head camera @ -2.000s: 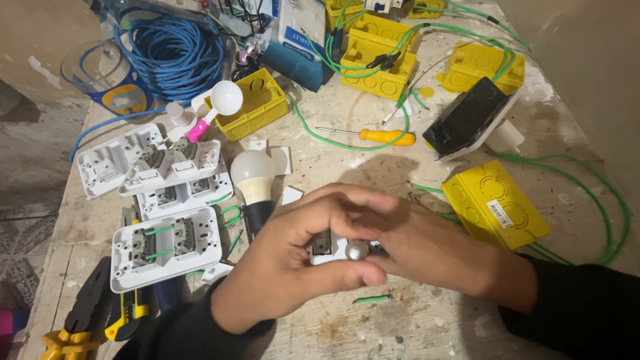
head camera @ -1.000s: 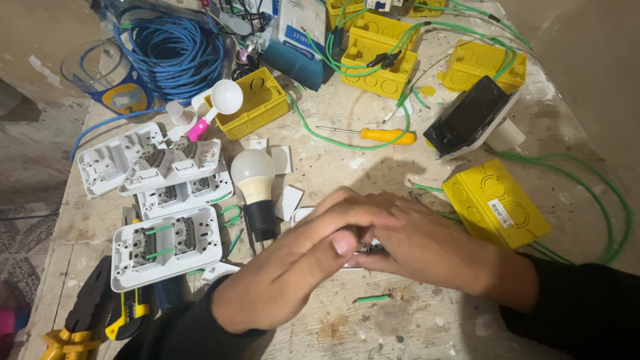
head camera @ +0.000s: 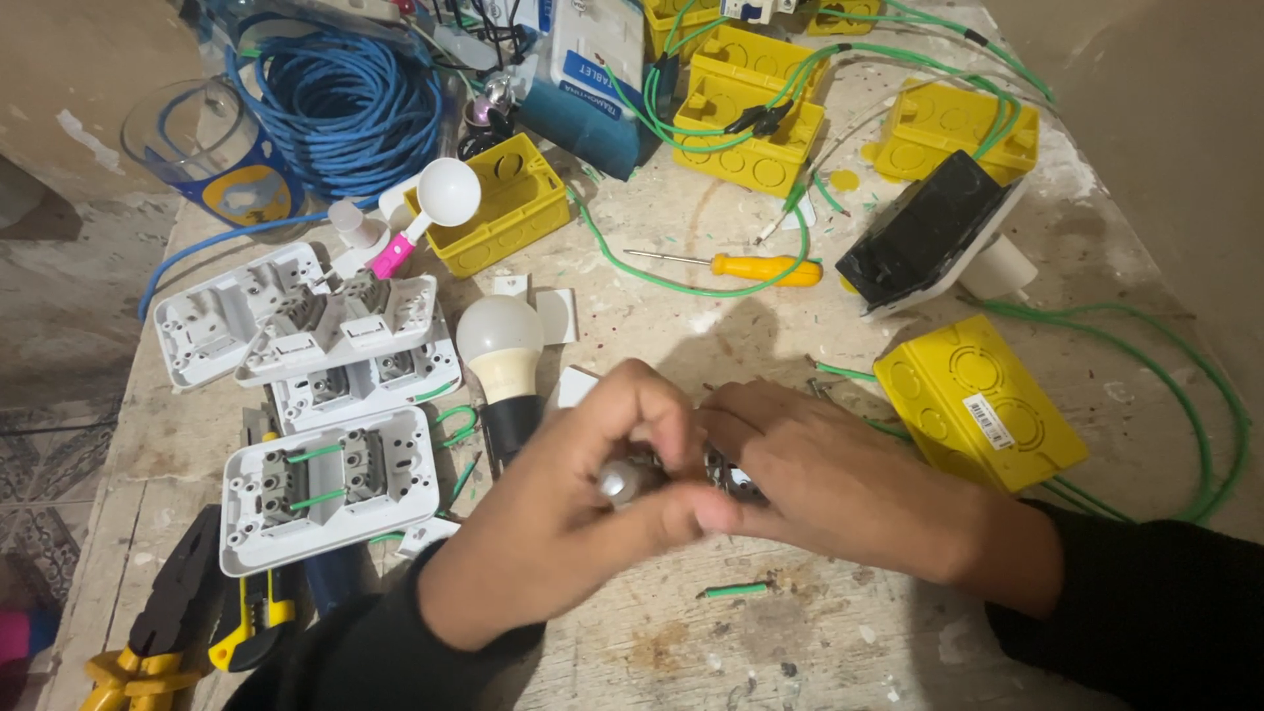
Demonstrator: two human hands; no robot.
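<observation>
My left hand [head camera: 592,504] curls around a small tool with a rounded, shiny end [head camera: 620,482]; the rest of the tool is hidden by the fingers. Beside it, my right hand [head camera: 839,474] grips a small socket or switch part [head camera: 736,479], mostly covered by the fingers. Left of my hands stands a light bulb [head camera: 501,336] in a black lamp holder [head camera: 513,425]. A white cover plate with grey modules [head camera: 331,489] joined by green wires lies farther left. A short green wire piece [head camera: 736,590] lies in front of my hands.
More white plates [head camera: 237,311], pliers [head camera: 178,602] and a yellow utility knife [head camera: 255,612] lie left. Behind are a blue cable coil [head camera: 346,114], yellow electrical boxes [head camera: 750,128] and an orange-handled screwdriver [head camera: 765,270]. Right are a black box [head camera: 918,232] and a yellow box [head camera: 978,405] with green wires.
My left hand has turned and drawn back a little to the left from over my right hand, showing the shiny rounded end again. My right hand has stayed about where it was.
</observation>
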